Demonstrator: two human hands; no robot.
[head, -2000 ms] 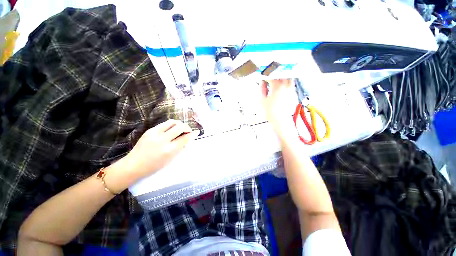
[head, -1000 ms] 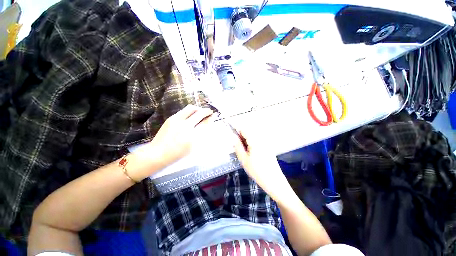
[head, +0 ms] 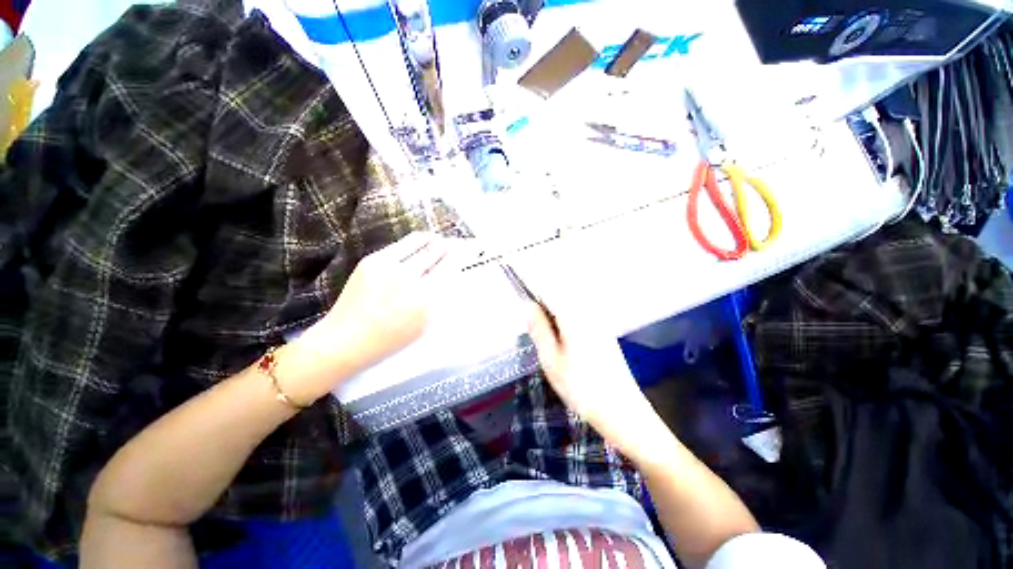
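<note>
The dark brown plaid garment [head: 222, 222] lies heaped at the left, its edge reaching the needle area of the white sewing machine. My left hand [head: 389, 291] lies at the garment's edge in front of the presser foot [head: 444, 167]; its fingertips are too washed out to tell what they pinch. My right hand [head: 572, 361] is near the table's front edge and holds a thin, pointed dark tool, perhaps tweezers [head: 525, 291], its tip pointing up-left toward my left fingertips.
Scissors with red and yellow handles [head: 731, 211] lie right of the needle. A small slim tool [head: 631, 139] and two brown pieces [head: 559, 62] lie beyond. More plaid garments [head: 900, 333] are heaped at lower right; striped pieces [head: 961, 133] hang behind the machine's right end.
Two seconds ago my right hand was by the small tools near the scissors; it came back toward me with the thin tool. Since one second ago both hands have barely moved; the view shifted slightly.
</note>
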